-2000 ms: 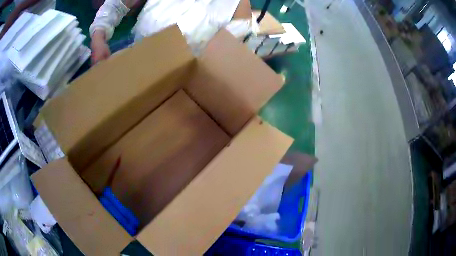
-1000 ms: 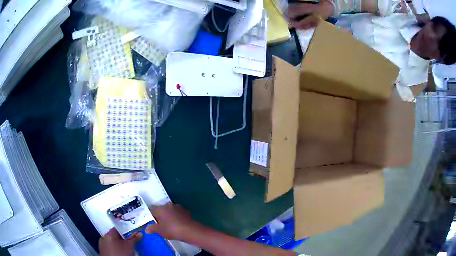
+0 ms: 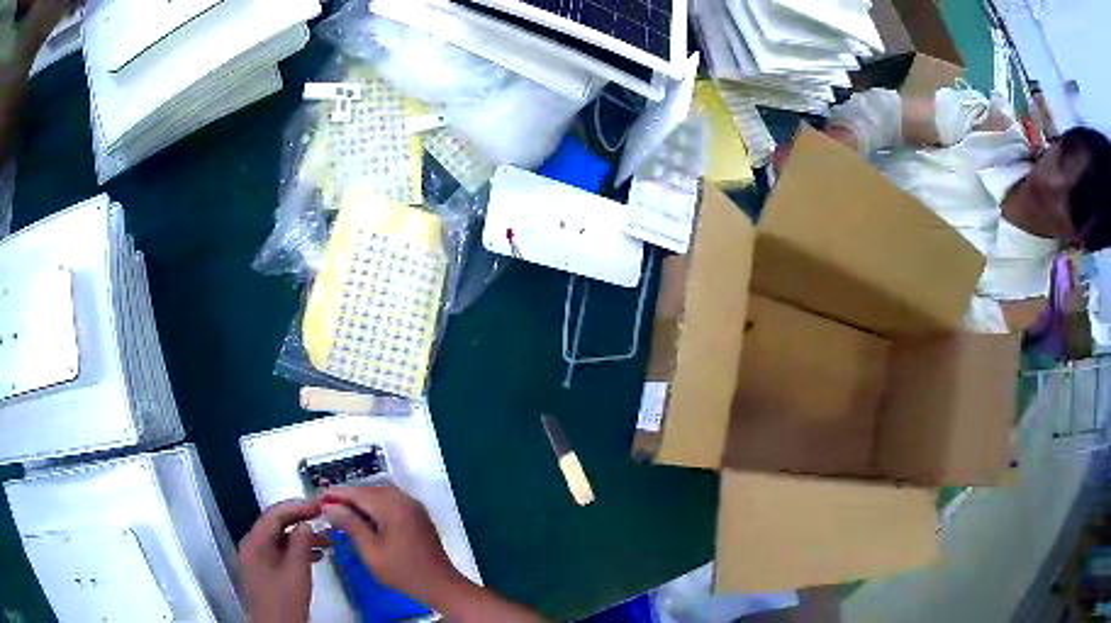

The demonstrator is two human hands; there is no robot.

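Observation:
A white panel back (image 3: 426, 487) lies at the lower left, with a circuit board (image 3: 345, 467) in its central compartment. A bright blue battery pack (image 3: 372, 584) lies below the board, partly under my right hand. My left hand (image 3: 278, 554) and my right hand (image 3: 387, 542) are bare and meet over the compartment. Their fingertips pinch small lead wires (image 3: 327, 501), seen as a red and whitish bit; the exact grip is partly hidden by the fingers.
A blade with a pale handle (image 3: 575, 477) lies right of the panel back. An open carton (image 3: 828, 523) stands at right, near a person (image 3: 1011, 231). Sticker sheets (image 3: 378, 292), a pale strip (image 3: 347, 402), a white cover (image 3: 554, 225), a wire bracket (image 3: 603, 358) and stacked panel backs (image 3: 91, 329) surround the work.
The blue battery pack was laid into view from an empty-looking carton scene; since one second ago, my hands have moved up from the pack to the wires over the compartment.

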